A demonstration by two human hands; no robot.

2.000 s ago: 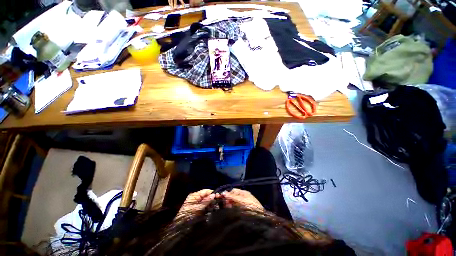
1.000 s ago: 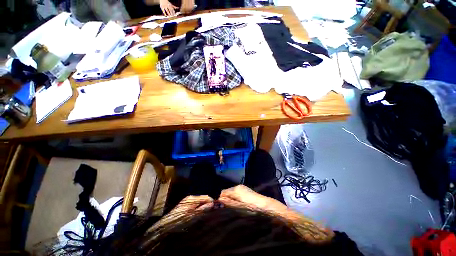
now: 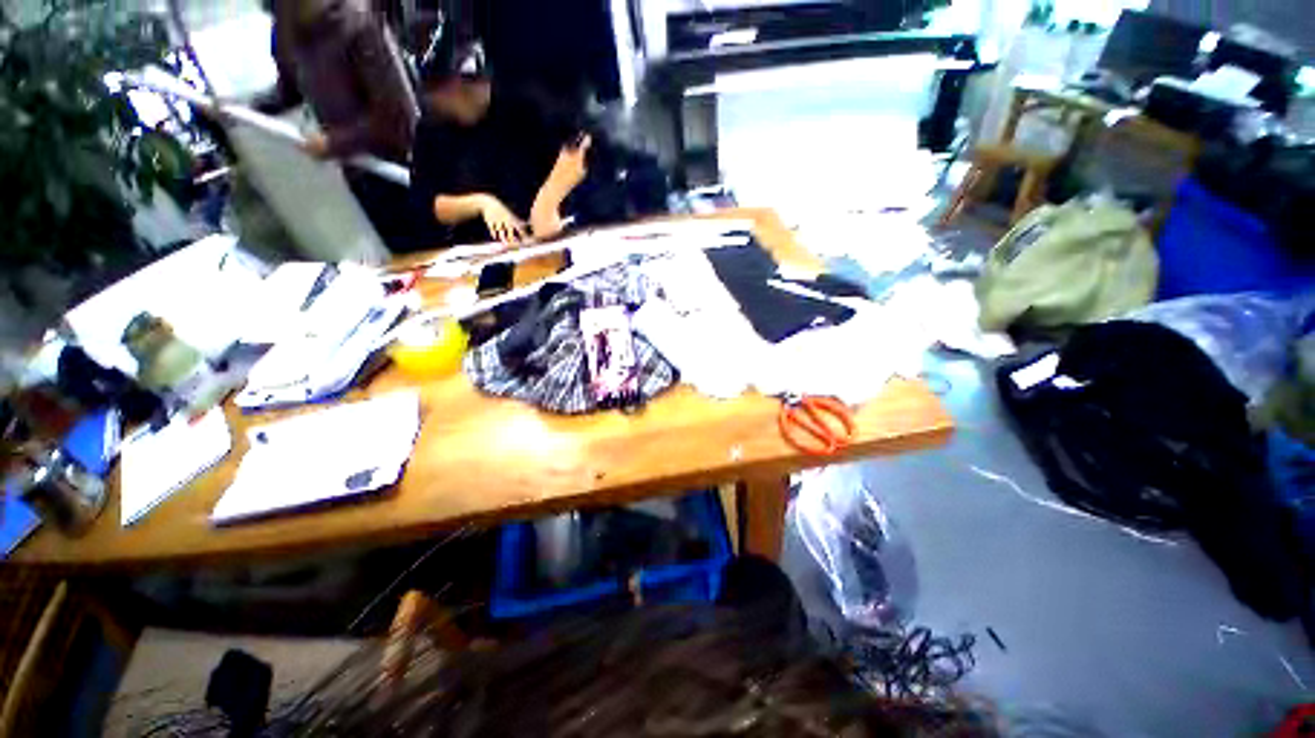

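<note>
Neither of my hands is in the picture; dark hair fills the bottom edge where they were. A tangled black cord bundle [image 3: 923, 659] lies on the floor right of my knee. On the wooden table [image 3: 577, 483], the orange-handled scissors [image 3: 818, 425] lie near the right front corner. A smartphone with a pinkish screen [image 3: 610, 353] lies on a crumpled plaid garment [image 3: 541, 361]. White fabric [image 3: 837, 355] and a black garment piece [image 3: 772, 296] lie to its right.
A seated person in black [image 3: 498, 166] is across the table, and a person in brown [image 3: 346, 79] stands behind. Papers [image 3: 325, 454] and a yellow round item [image 3: 431, 346] are on the left. A blue crate [image 3: 613, 584] is under the table; a black bag [image 3: 1139, 418] is on the floor right.
The view has tilted up, so the table sits lower and the people and printer show. My hands, seen at the bottom before, have left the picture.
</note>
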